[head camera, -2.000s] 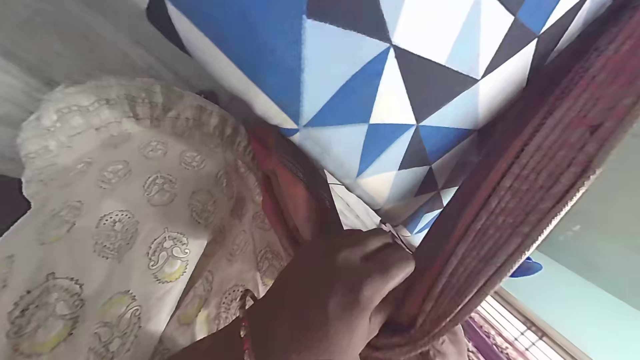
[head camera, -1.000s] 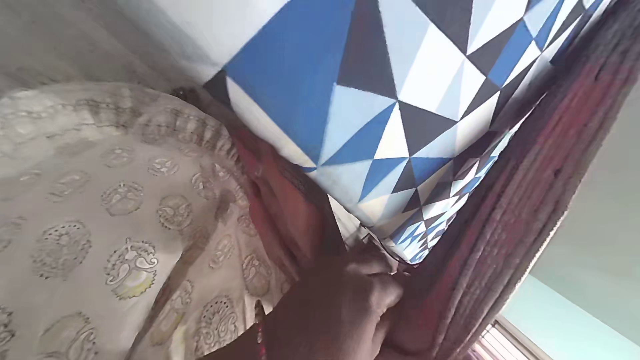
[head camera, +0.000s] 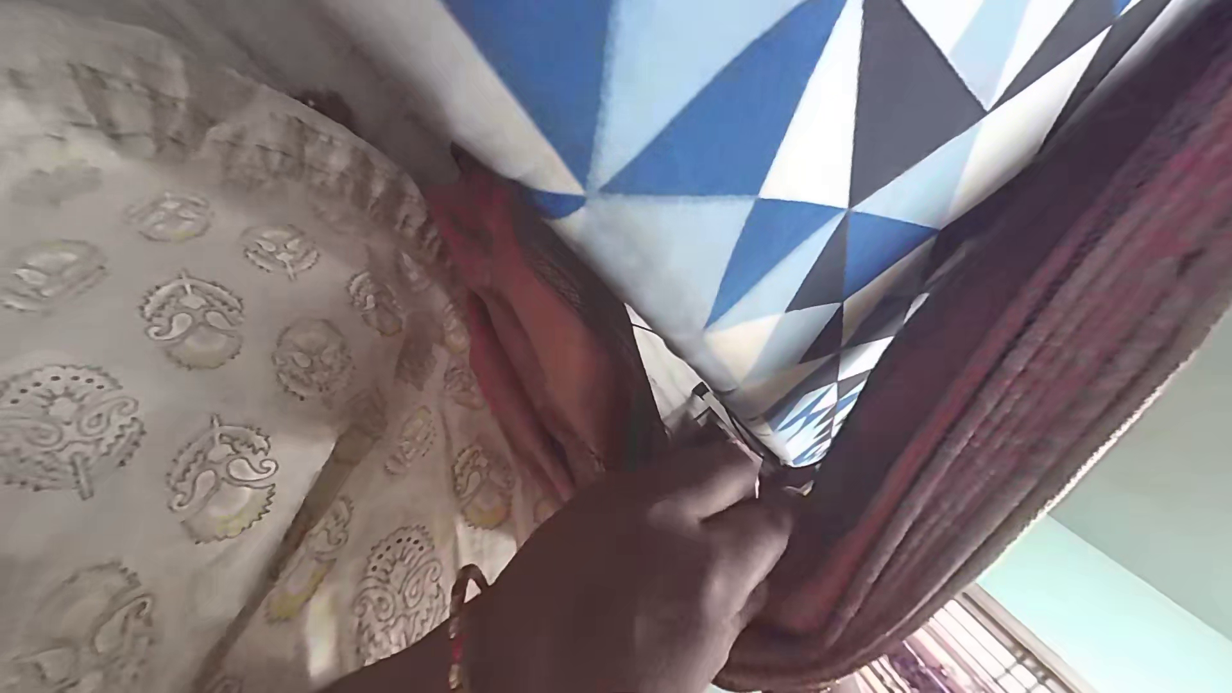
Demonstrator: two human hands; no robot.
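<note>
My left hand (head camera: 635,568), with a thin bracelet at the wrist, is at the bottom centre. Its fingers are curled on a gathered fold of dark red cloth (head camera: 972,491), where the cloth narrows beside a sheet with blue, white and dark triangles (head camera: 731,144). The fingertips are partly hidden. A reddish-brown cloth with a dark border (head camera: 549,356) runs down to the hand from the upper left. Left of it spreads cream cloth with printed round motifs (head camera: 192,318) and a gathered edge. My right hand is not in view.
A pale green wall (head camera: 1136,587) shows at the lower right, beyond the dark red cloth. Below it is a strip of barred, light-coloured structure (head camera: 982,645), perhaps a window. A grey surface (head camera: 318,58) lies behind the cream cloth at the top left.
My left hand stays on the cloth at the bottom centre throughout. The view has shifted a little, and less of the triangle-patterned sheet shows at the right than one second ago.
</note>
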